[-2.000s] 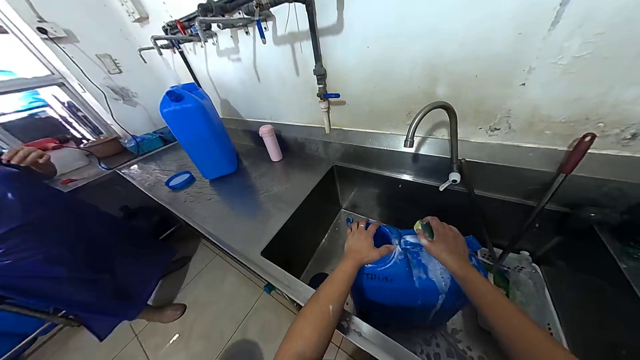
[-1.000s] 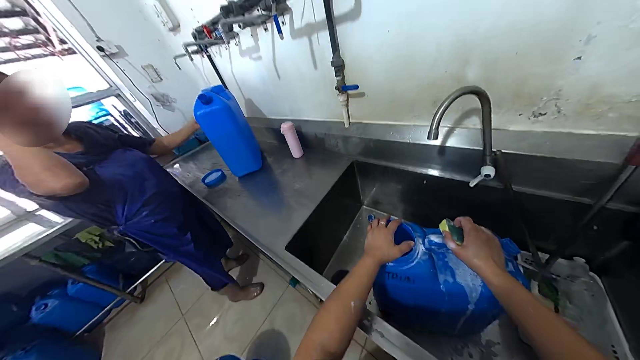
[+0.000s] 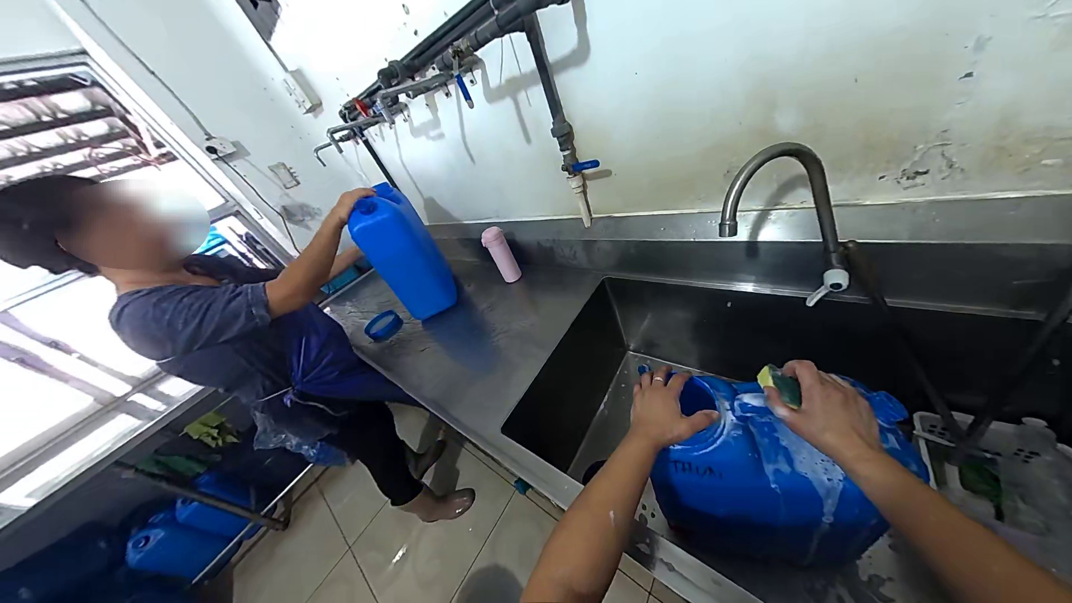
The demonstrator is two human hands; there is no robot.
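A blue plastic jerrycan, streaked with suds and bearing writing, lies on its side in the stainless steel sink. My left hand rests on it at the rim of its round opening, fingers spread. In my right hand is a yellow and green scrubbing sponge, pressed to the can's upper side. Above the sink curves a metal faucet with a white lever; no water is seen coming from it.
A person at the left has hands on an upright blue jerrycan on the steel counter. Near it are a blue lid and a pink bottle. A white plastic basket sits right of my can. Blue cans stand low left.
The person at the left, mostly out of view two seconds ago, now stands by the counter with hands on the upright can. My hands stay on the sudsy can.
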